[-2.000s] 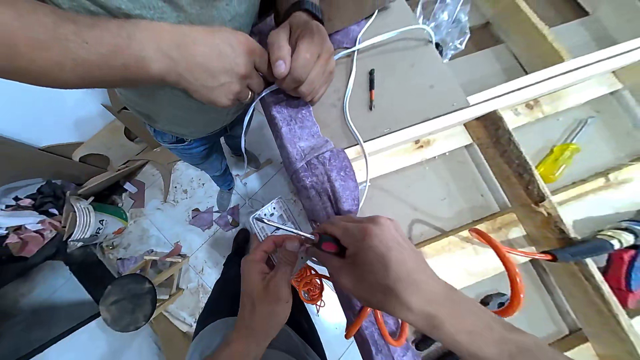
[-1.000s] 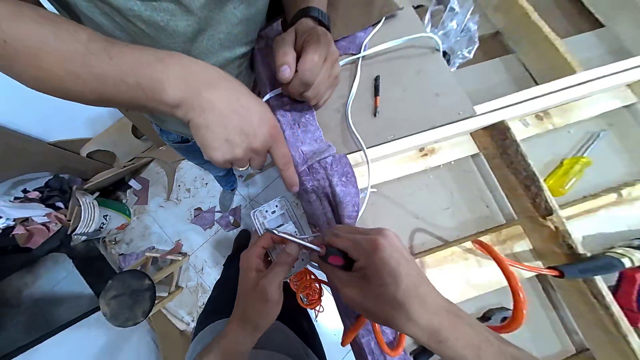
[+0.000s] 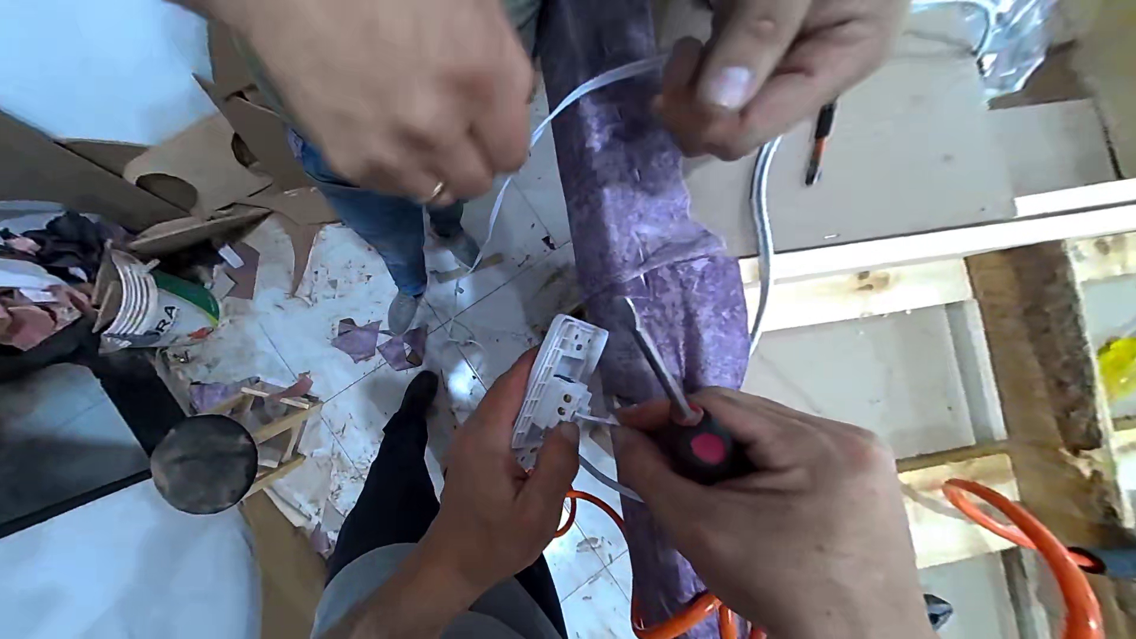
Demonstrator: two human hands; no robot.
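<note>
My left hand [image 3: 510, 470] grips a white plastic electrical socket housing [image 3: 561, 377], its inner side with terminals and screws turned up. In my right hand [image 3: 763, 497] is a screwdriver [image 3: 661, 364] with a dark and red handle, its tip pointing up and away from the housing. The fingertips of that hand also pinch a thin white wire [image 3: 596, 419] that reaches the housing's terminals. A grey-white cable [image 3: 608, 479] runs below, between my hands. Behind them lies a purple fabric-covered edge [image 3: 643, 222].
Opposite, a co-worker's hands [image 3: 781, 71] hold a white cable [image 3: 586, 87]. A wooden frame [image 3: 879, 293] fills the right, with a black and orange tool [image 3: 820, 146], a yellow-handled tool [image 3: 1116, 368] and an orange hose [image 3: 1038, 550]. Bucket [image 3: 164, 306] and stool [image 3: 204, 463] stand left.
The screwdriver's tip has left the housing and now points upward. My right fingers have taken hold of the thin wire. The co-worker's pointing hand has drawn back to the cable.
</note>
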